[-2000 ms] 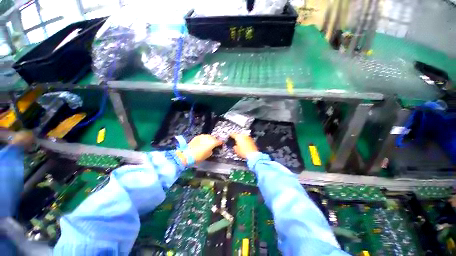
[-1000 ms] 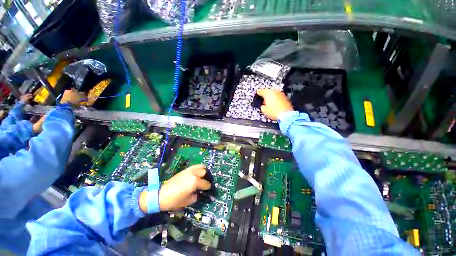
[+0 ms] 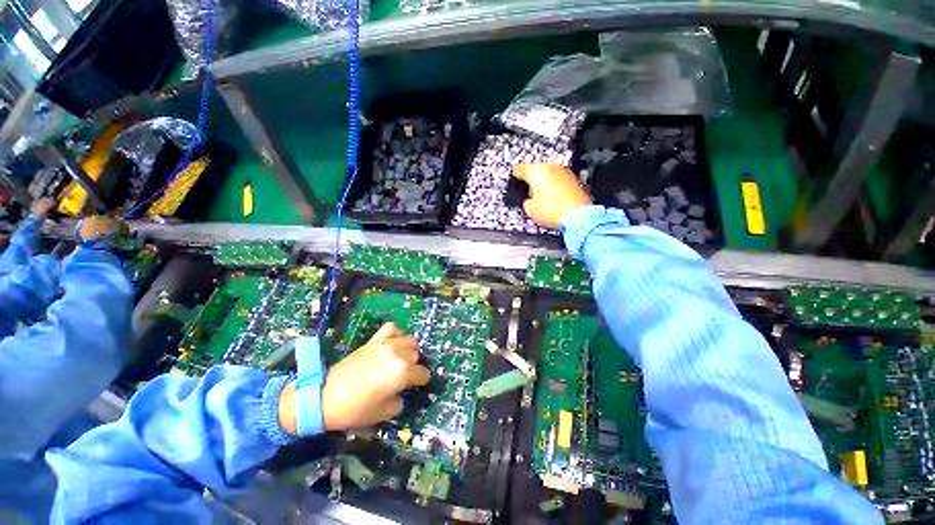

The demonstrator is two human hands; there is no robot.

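Observation:
A green circuit board (image 3: 451,349) crowded with small parts lies in a black carrier in front of me. My left hand (image 3: 371,379), with a light blue wrist strap (image 3: 309,386), is over its left part, fingers curled down; I cannot tell whether they hold a component. My right hand (image 3: 552,195) reaches into the middle bin of small silver-white components (image 3: 487,195); its fingertips touch the heap beside a dark patch, and what they hold cannot be made out. Dark grey block components lie in the left bin (image 3: 405,169) and right bin (image 3: 666,210).
More boards (image 3: 590,400) lie along the metal-railed line. A blue coiled cord (image 3: 354,113) hangs by the left bin. A crumpled clear bag (image 3: 656,77) lies behind the bins. A metal shelf post (image 3: 856,154) stands right. Another person's blue sleeve (image 3: 77,338) is at the left.
Since two seconds ago, my left hand has moved from the middle bin to over the board. My right hand stays in the middle bin. Over the last second both hands barely moved; the view shifted slightly.

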